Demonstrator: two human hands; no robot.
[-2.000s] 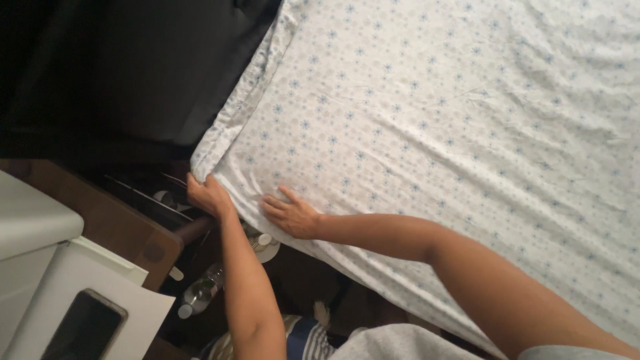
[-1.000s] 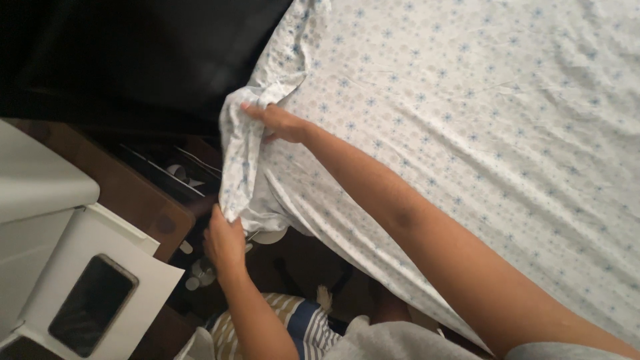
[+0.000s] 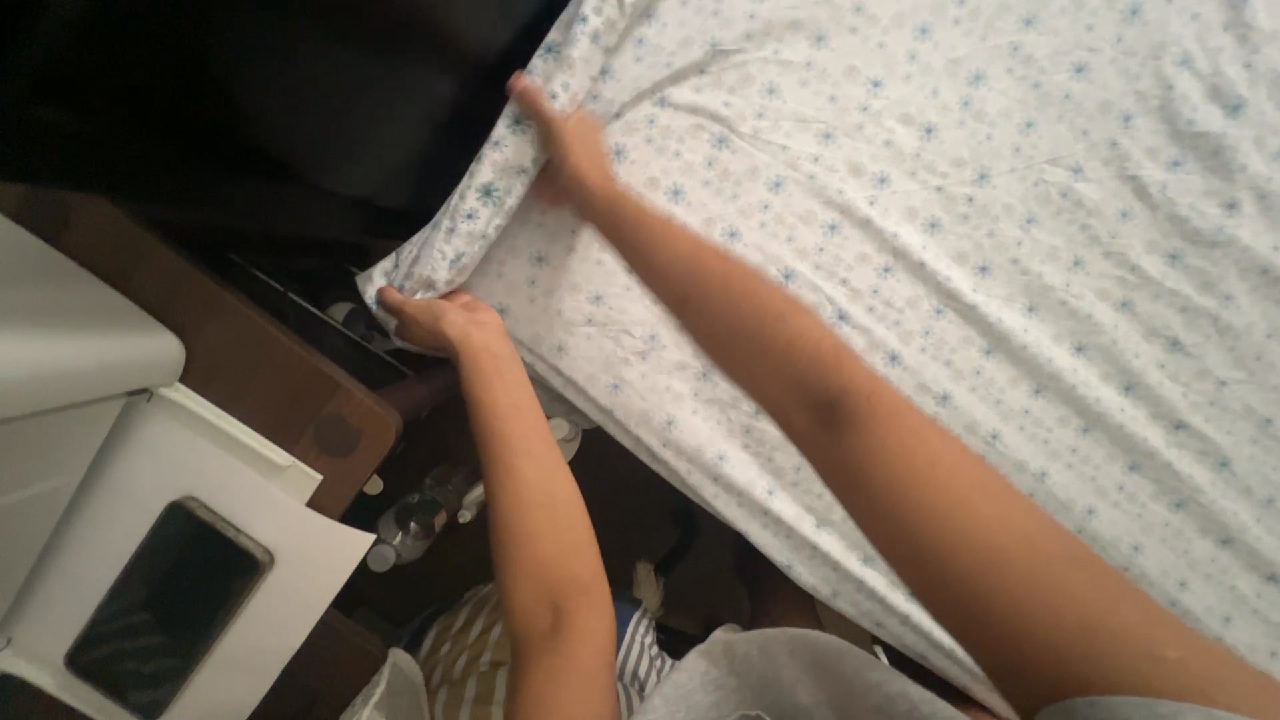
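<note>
A white bedsheet printed with blue and grey snowflakes covers the bed, with creases running across it. Its folded edge runs along the left side beside a black surface. My left hand grips the sheet's corner, thumb over the folded fabric. Farther up that edge, my right hand has its thumb on the outer side of the fold and its other fingers partly hidden under the fabric; it is slightly blurred.
At the left, a smartphone lies on white paper on a white machine, likely a printer, beside a brown wooden furniture edge. A clear plastic bottle lies below. A large black surface borders the sheet at upper left.
The bunched corner fabric seen a second ago is now stretched into a long fold. My right hand has moved up along the edge, and my left hand has risen to the corner.
</note>
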